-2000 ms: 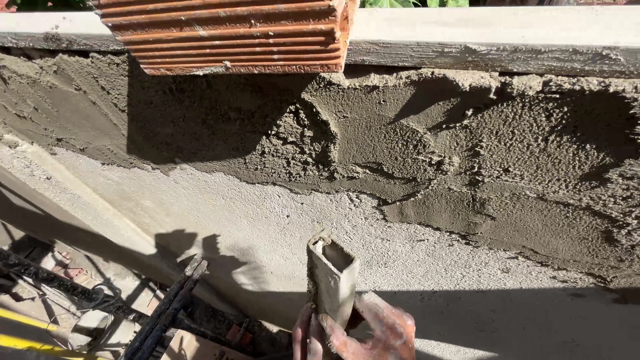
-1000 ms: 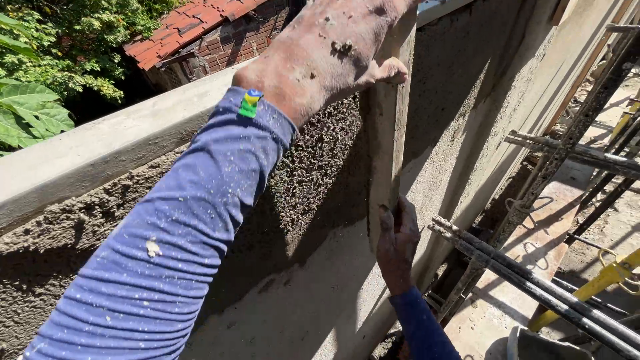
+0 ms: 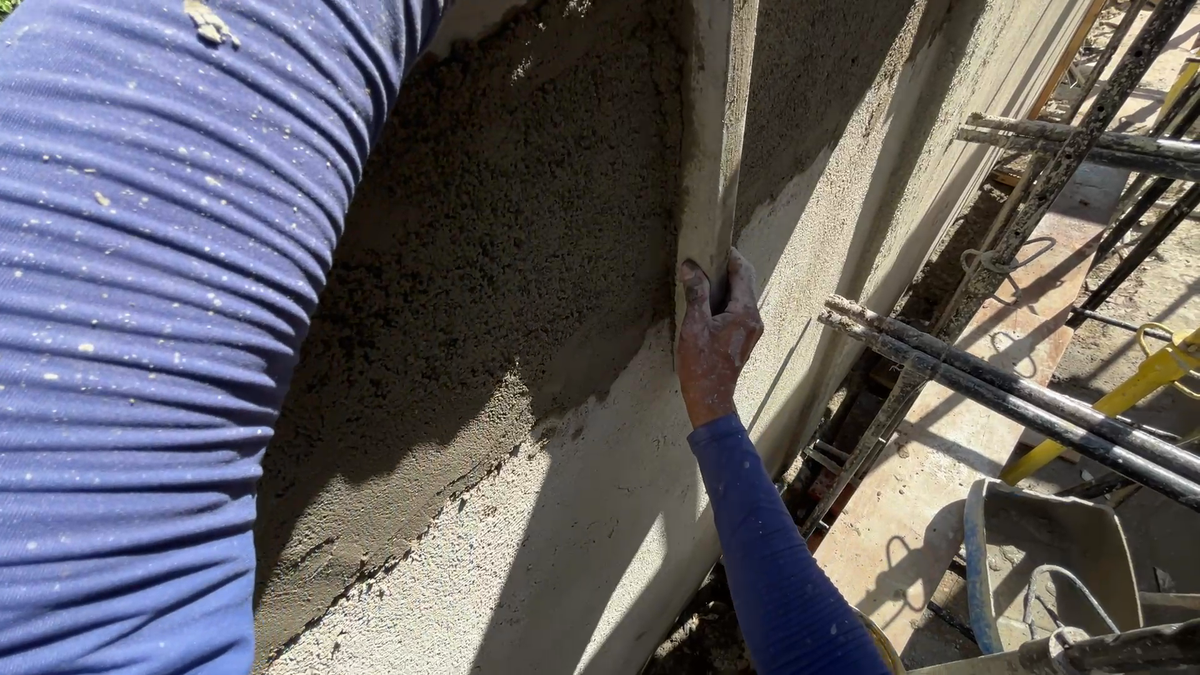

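Note:
My right hand grips the lower end of a long, mortar-coated hollow straightedge, thumb on one side and fingers on the other. The bar stands nearly upright against fresh grey mortar on the wall, and its top runs out of the frame. My left arm, in a blue mortar-spattered sleeve, fills the left side of the view; my left hand is beyond the top edge, out of sight. Below the rough wet mortar lies a paler, smoother band of wall.
To the right are mortar-crusted dark metal bars tied with wire, and a plank running beside the wall. A mortar-stained bucket stands at the lower right, near a yellow metal tube.
Two seconds ago a hand held the straightedge's hollow end low in view, with a hollow clay brick above. One second ago my left hand showed on its upper part; it has since left view.

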